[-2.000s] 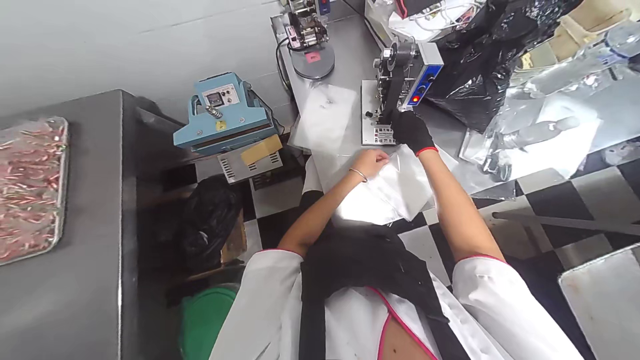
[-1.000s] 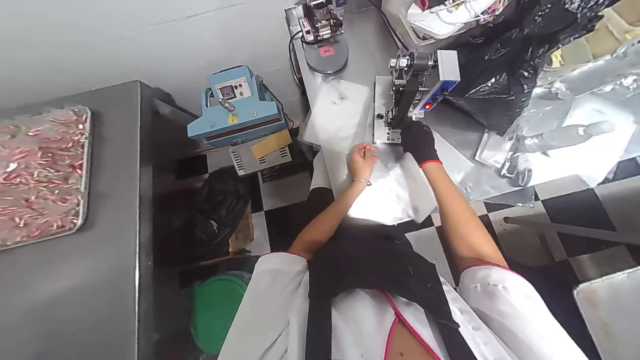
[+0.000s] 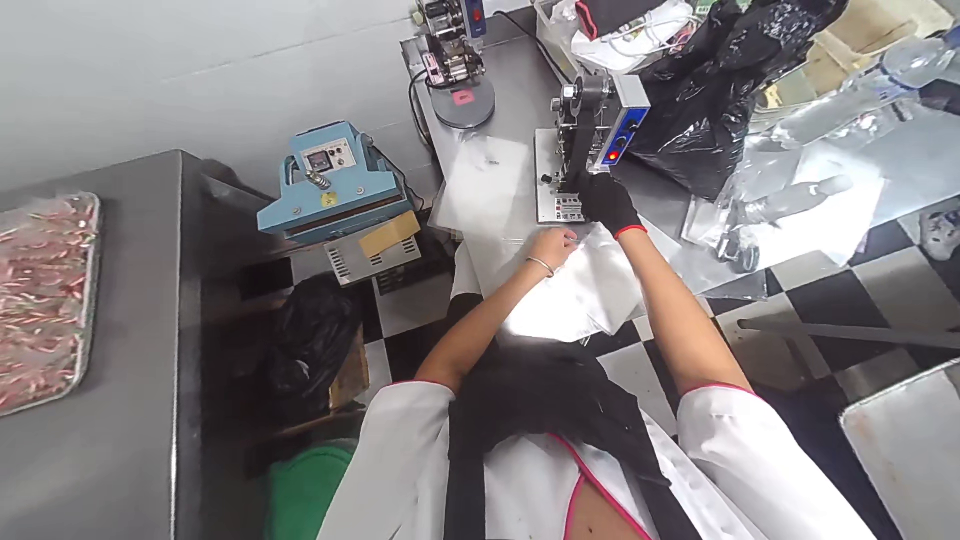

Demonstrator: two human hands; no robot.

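Note:
A ribbon coding machine (image 3: pixel 600 120) with a blue control panel and a lit red light stands on the metal table. My right hand (image 3: pixel 609 204), in a black glove with a red cuff, is at the right side of its base plate; what its fingers hold is hidden. Just below the plate, my bare left hand (image 3: pixel 553 247) touches clear plastic bags (image 3: pixel 577 292), its fingers bent near their upper edge; a firm grip cannot be made out. More flat plastic bags (image 3: pixel 487 180) lie left of the machine.
A second coding machine (image 3: pixel 454 60) stands behind on the left. Further left is a blue sealing machine (image 3: pixel 337 180). A black plastic bag (image 3: pixel 697 120) and plastic bottles (image 3: pixel 847 105) lie to the right. A tray of wrapped pieces (image 3: pixel 94 300) rests on the left counter.
The view has shifted somewhat. My left hand has moved slightly away from the gloved hand since the oldest frame. My right hand remains beside the coding machine.

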